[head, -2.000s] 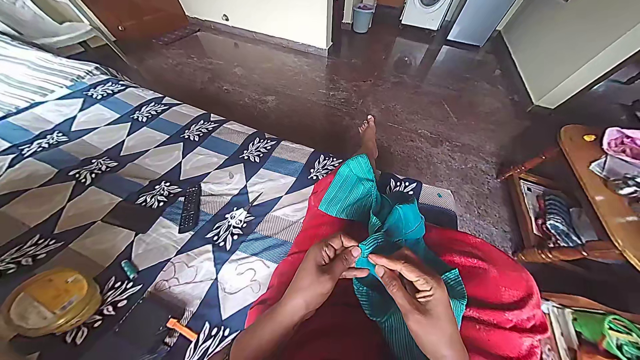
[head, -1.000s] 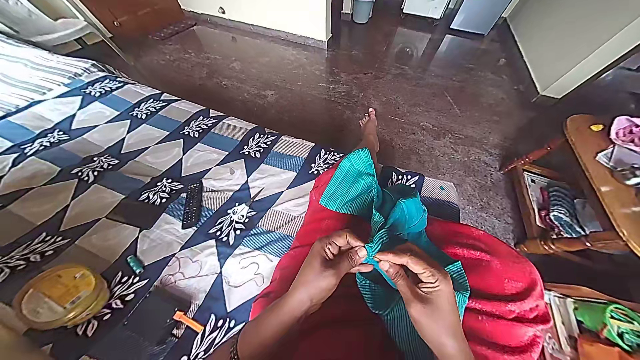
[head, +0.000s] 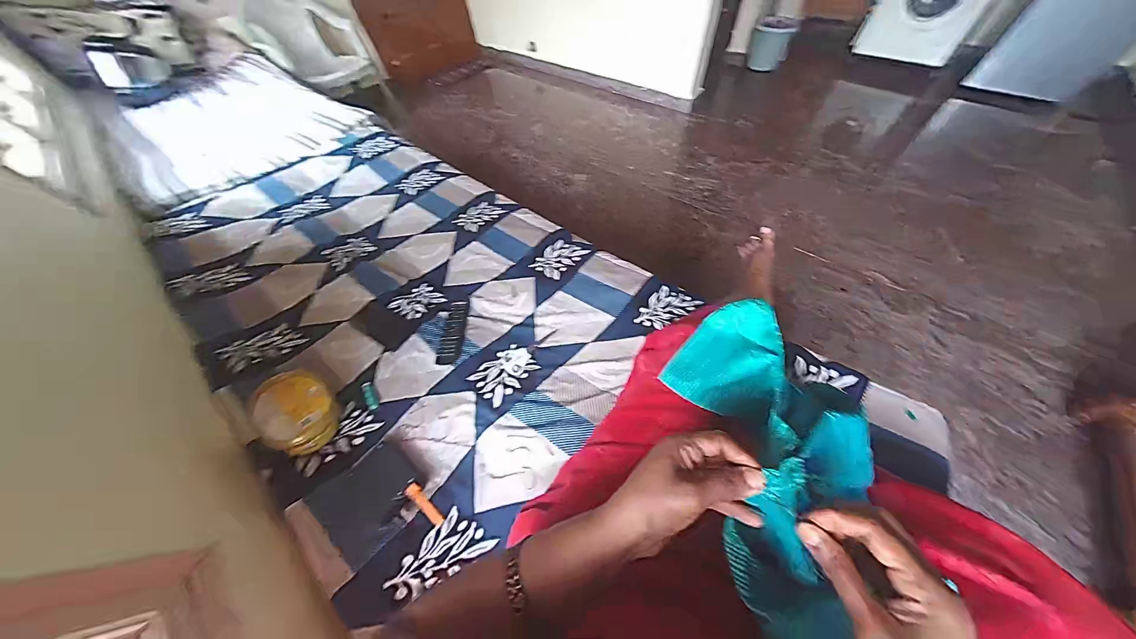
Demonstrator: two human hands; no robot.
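Note:
A teal striped cloth (head: 728, 359), gathered at its middle, lies over the red garment (head: 612, 426) on my lap. My left hand (head: 701, 484) pinches at the left of the gathered part, thumb and forefinger close together. On the right of the same gather, my right hand (head: 879, 559) holds the cloth between thumb and fingers. Whether a needle or thread is between the fingers is too small to tell. On the bed, left of my lap, are an orange-handled tool (head: 424, 503), a small teal thread spool or tube (head: 370, 396) and a round yellow-lidded container (head: 295, 413).
The patterned bedspread (head: 568, 311) stretches away to the left, with a black remote control (head: 452, 334) on it. A wall stands close at the left. Beyond the bed are a white plastic chair (head: 311, 44), a grey bin (head: 770, 44) and a washing machine (head: 919, 27). My bare foot (head: 757, 257) is over the dark floor.
The view has swung to the left, so the wooden table at the right is largely gone from sight. My hands, closer together at the gather before, are now a little farther apart.

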